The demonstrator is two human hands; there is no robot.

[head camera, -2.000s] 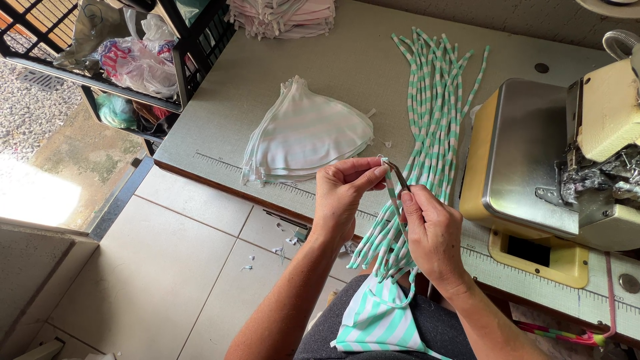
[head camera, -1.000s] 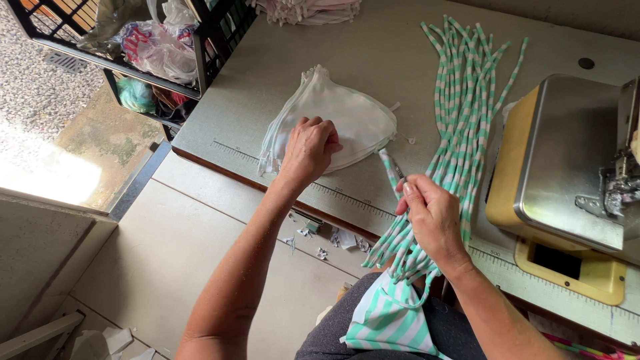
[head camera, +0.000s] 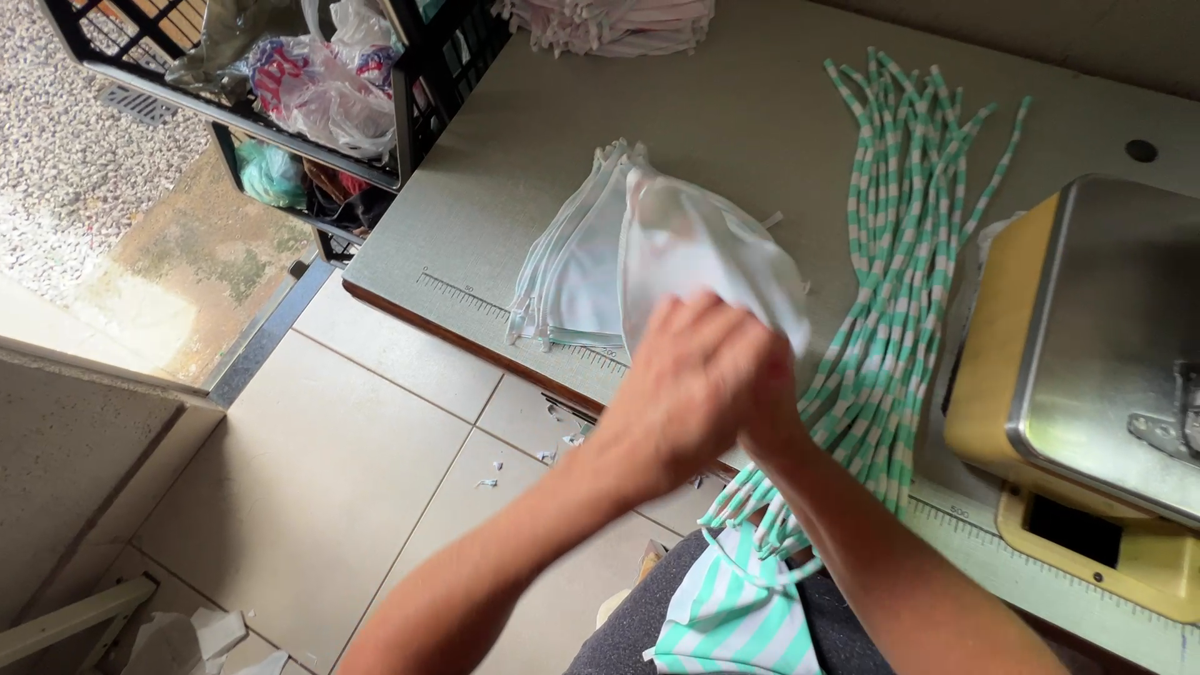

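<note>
My left hand (head camera: pixel 680 384) is blurred and closed on the lower edge of a white triangular fabric piece (head camera: pixel 703 248), which is partly lifted off a stack of similar pieces (head camera: pixel 581 272). My right hand (head camera: pixel 773 389) meets it from the right, mostly behind the left; what its fingers hold is hidden. Beside it a bundle of green-and-white striped fabric cords (head camera: pixel 905 253) lies across the table and hangs over its front edge. A striped fabric triangle (head camera: pixel 745 609) with a cord rests on my lap.
A sewing machine with a metal plate and yellow body (head camera: pixel 1003 328) stands at the right. Folded pale pink fabric (head camera: pixel 619 23) lies at the table's back. Black plastic crates (head camera: pixel 403 103) with plastic bags are at the left. Fabric scraps (head camera: pixel 487 483) lie on the tiled floor.
My left hand has moved from atop the white stack towards my right hand, and the top piece is now partly lifted. The small tool seen earlier in my right hand is now out of sight.
</note>
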